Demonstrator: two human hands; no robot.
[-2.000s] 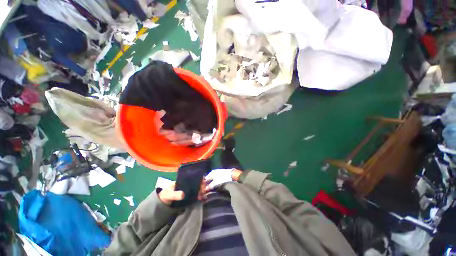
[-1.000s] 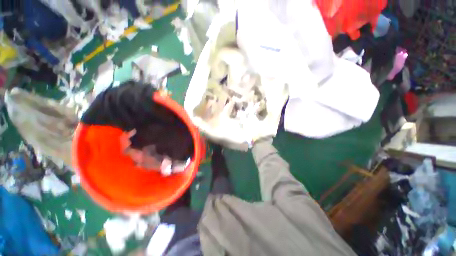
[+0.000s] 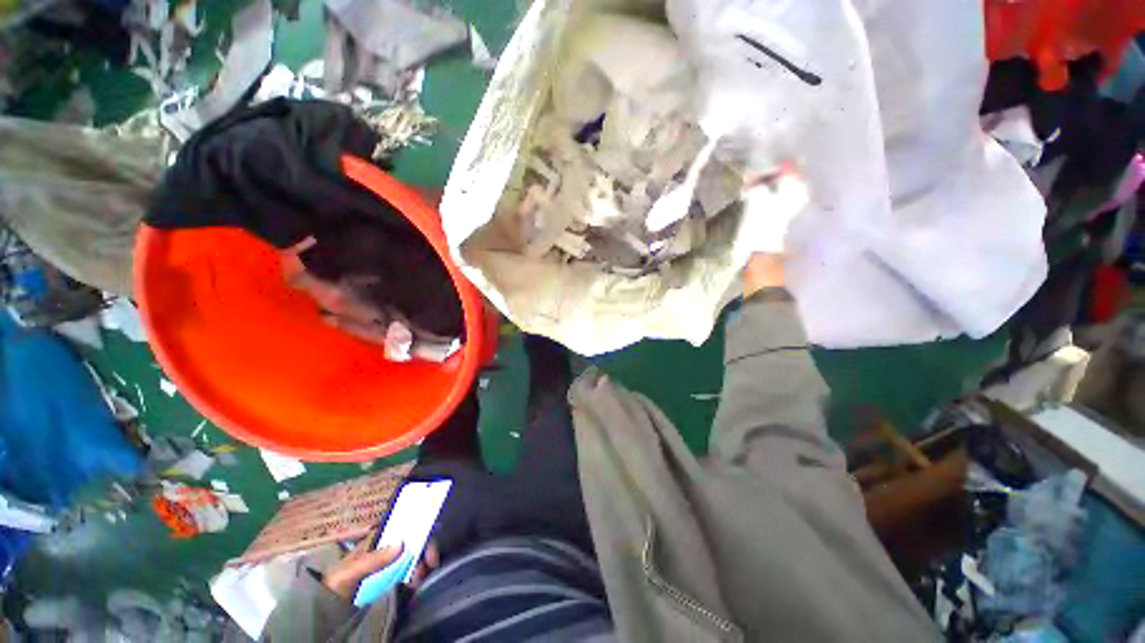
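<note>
My left hand (image 3: 768, 224), in a white covering with the wrist bare, is at the right rim of the woven sack (image 3: 603, 308); whether its fingers grip the sack is washed out by glare. The sack stands open with pale cloth scraps (image 3: 609, 207) inside. My right hand (image 3: 364, 572) holds a smartphone (image 3: 404, 538) with a lit screen, low near my waist. The orange-red bucket (image 3: 295, 408) stands left of the sack, with black cloth (image 3: 270, 163) over its rim and inside.
White sacking (image 3: 904, 239) lies right of the open sack. A blue bag (image 3: 57, 408) lies at the far left. A wooden frame (image 3: 910, 484) stands at the lower right beside plastic-wrapped heaps (image 3: 1030, 553). Scraps litter the green floor, and a woven basket-like thing (image 3: 327, 513) is below the bucket.
My left hand has moved from beside the phone to the sack's rim, then farther right along it. The phone's screen now shows lit in my right hand. The view has shifted.
</note>
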